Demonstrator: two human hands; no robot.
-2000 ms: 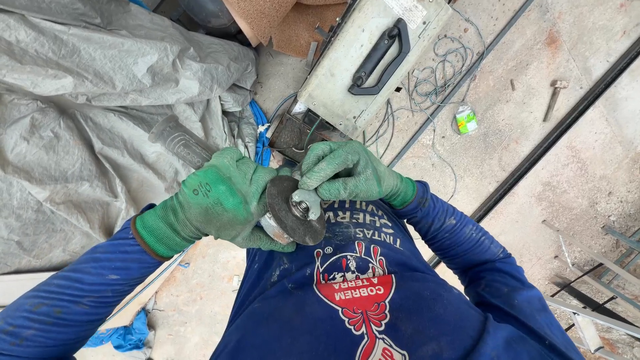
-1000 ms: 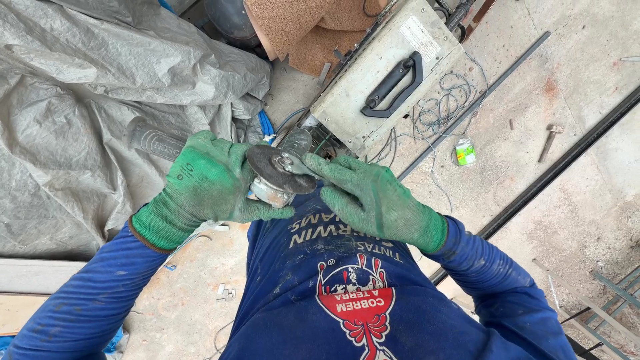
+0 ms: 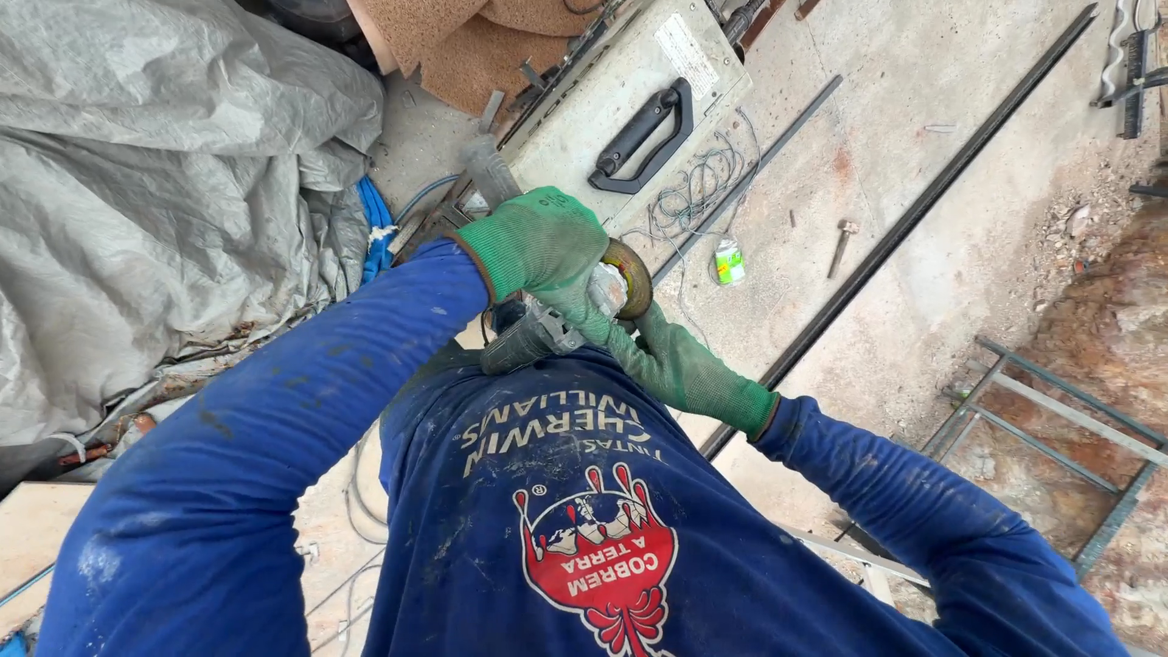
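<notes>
My left hand, in a green coated glove, is closed around an angle grinder held against my chest, and covers part of its body. The grinder's round disc, with a yellowish-brown face, sticks out to the right of that hand. My right hand, also gloved in green, is just below the disc. Its thumb is at the disc's lower edge and its other fingers reach under the grinder's head; whether they grip is partly hidden. Another grey cylindrical part shows above my left hand.
Ahead stands a pale metal machine case with a black handle. Coiled thin cable, a green-and-white packet, a bolt-like piece and a long dark metal bar lie on the floor. A grey tarpaulin is at left.
The grinder has been turned: its disc now faces right and shows a yellowish-brown face instead of a dark one. My left hand has moved over it, and my right hand has dropped below the disc.
</notes>
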